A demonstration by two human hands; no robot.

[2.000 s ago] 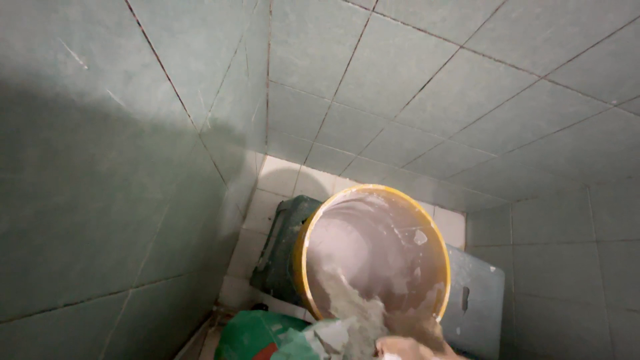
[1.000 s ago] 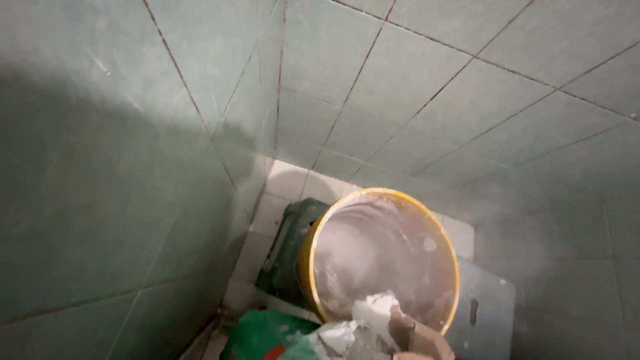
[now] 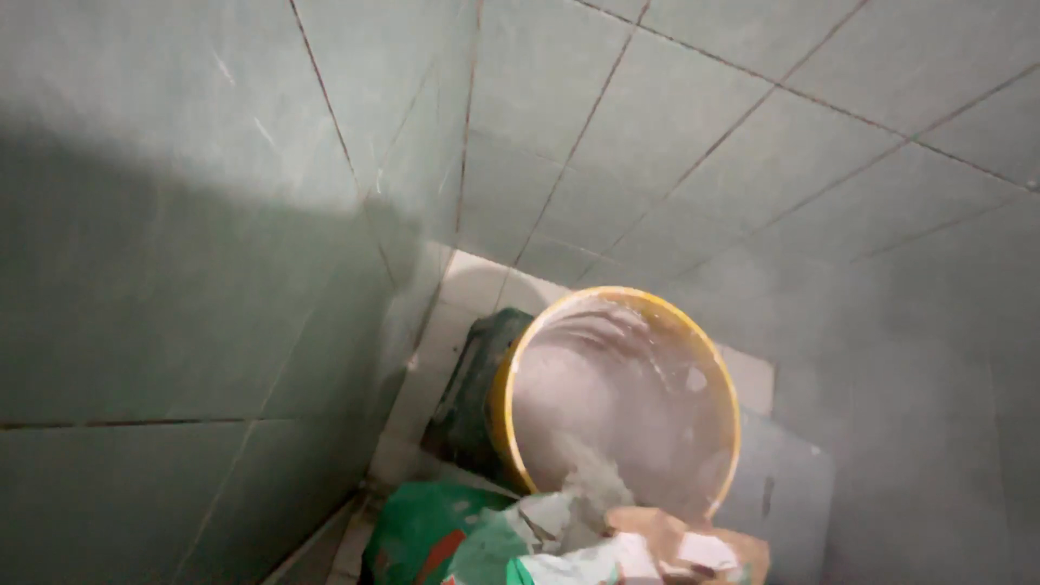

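A yellow-rimmed bucket point(image 3: 505, 398) stands in the corner, its inner wall smeared with pale residue and its inside holding greyish-pink material. At the bottom edge, a torn paper sack point(image 3: 479, 536), green and white with a red patch, leans over the bucket's near rim. Pale powder point(image 3: 597, 475) spills from its ragged mouth into the bucket. A brown torn paper flap point(image 3: 735, 552) with whitish patches lies at the sack's right side. Neither my left hand nor my right hand can be made out; the sack's lower part is cut off by the frame.
Grey-green tiled walls point(image 3: 552, 146) meet behind the bucket. A dark green case-like object point(image 3: 467, 398) is at the bucket's left, and a grey plastic surface with a slot point(image 3: 792, 487) at its right. Pale floor tiles point(image 3: 422, 390) show around them. Dust hangs at the right.
The sack's torn mouth has shifted and its brown flap shows more at the right. Dust has spread over the right wall, which looked clearer two seconds ago.
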